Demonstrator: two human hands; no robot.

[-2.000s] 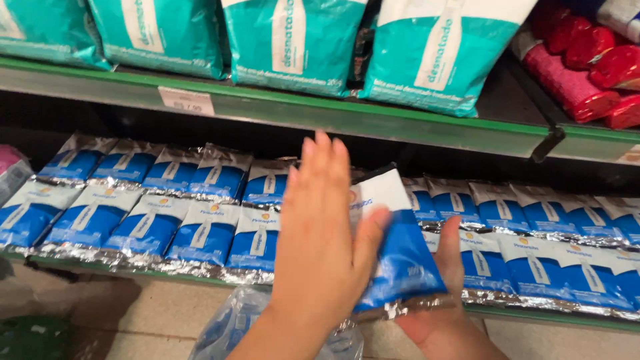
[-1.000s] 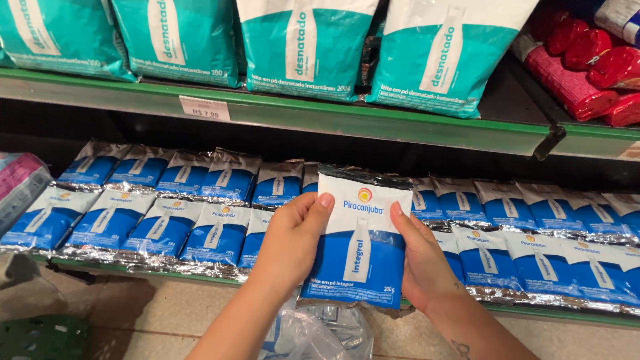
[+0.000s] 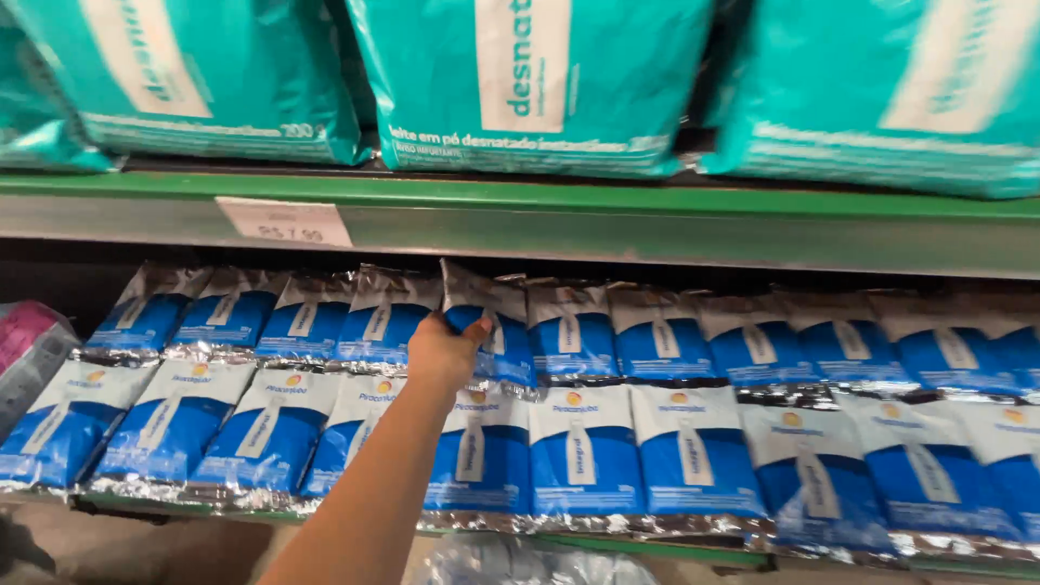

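In the back row of the lower shelf, my left hand (image 3: 445, 349) grips the left edge of a blue and white milk powder packet (image 3: 508, 353). Its thumb lies on the packet's front, and its other fingers are mostly hidden behind the hand and between packets. This packet leans among similar ones, its top left corner raised a little above them. In front of it lies a row of matching packets (image 3: 581, 455), partly covered by my left forearm. My right hand is out of view.
Above runs a green-edged shelf (image 3: 569, 195) with a price tag (image 3: 284, 222) and large teal milk powder bags (image 3: 528, 89). A pink and clear package (image 3: 32, 349) sits at the far left. Clear plastic wrapping (image 3: 528, 561) shows below the lower shelf's edge.
One second ago both hands held a packet upright in front of the shelf. Now my left hand is at the back row, gripping a packet there, and my right hand has left the view.
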